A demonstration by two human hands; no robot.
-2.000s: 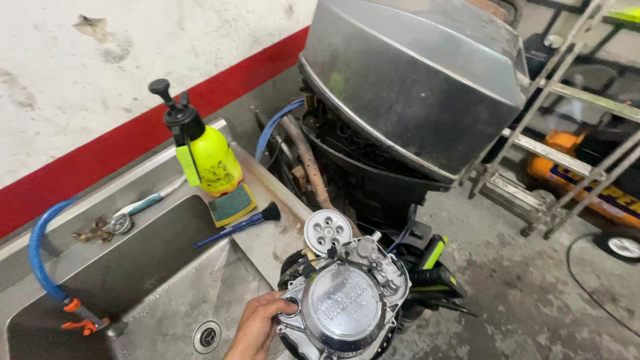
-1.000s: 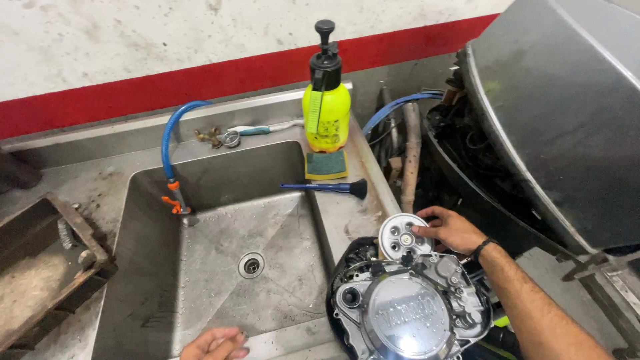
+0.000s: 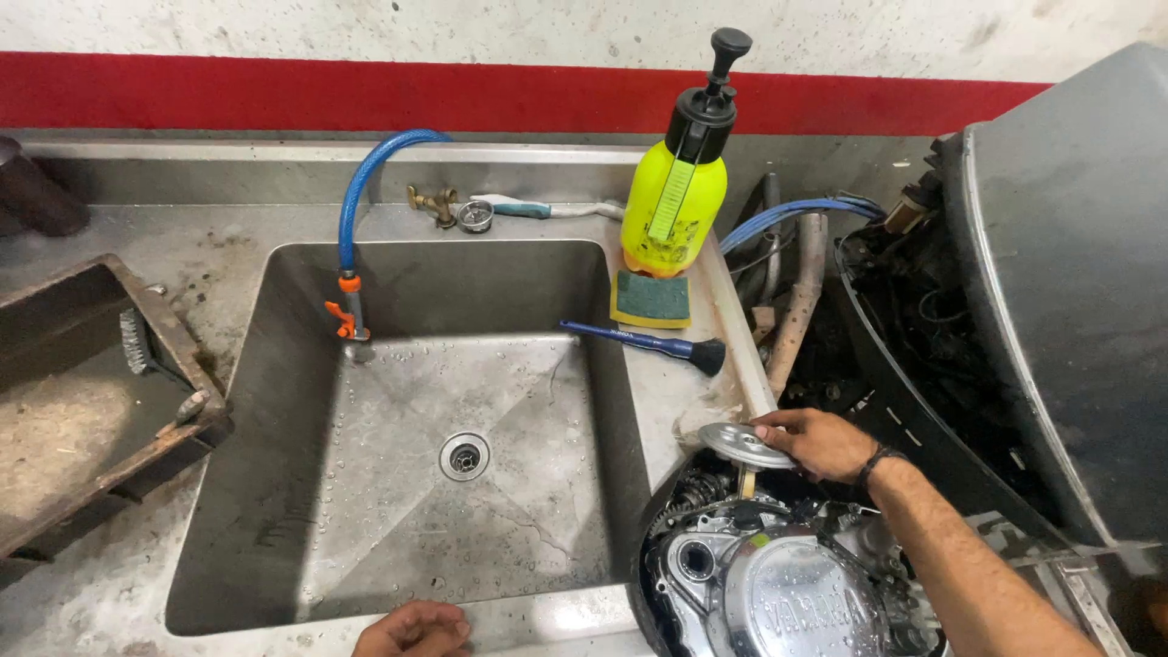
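Note:
My right hand [image 3: 821, 443] grips the edge of a round metal clutch pressure plate [image 3: 744, 445], tilted above a black container of engine parts. Beneath it, a wet Yamaha engine side cover [image 3: 803, 598] lies in that container, at the sink's front right corner. My left hand [image 3: 412, 630] rests by the front rim of the steel sink [image 3: 566, 610], fingers curled, holding nothing that I can see. Behind the plate, a blue-handled brush [image 3: 648, 341] lies across the sink's right rim, near a green and yellow scouring sponge [image 3: 651, 298].
A yellow pump sprayer [image 3: 675, 205] stands behind the sponge. A blue hose [image 3: 354, 196] with an orange-levered nozzle hangs into the sink. A brass tap [image 3: 433, 205] and a teal-handled brush [image 3: 525, 208] lie behind. Left is a dirty tray [image 3: 173, 338]; right, an outboard motor [image 3: 1077, 274].
My right hand has taken hold of the plate, which lay among the engine parts, and has tilted it. The left hand has moved off the engine cover. The view has swung left.

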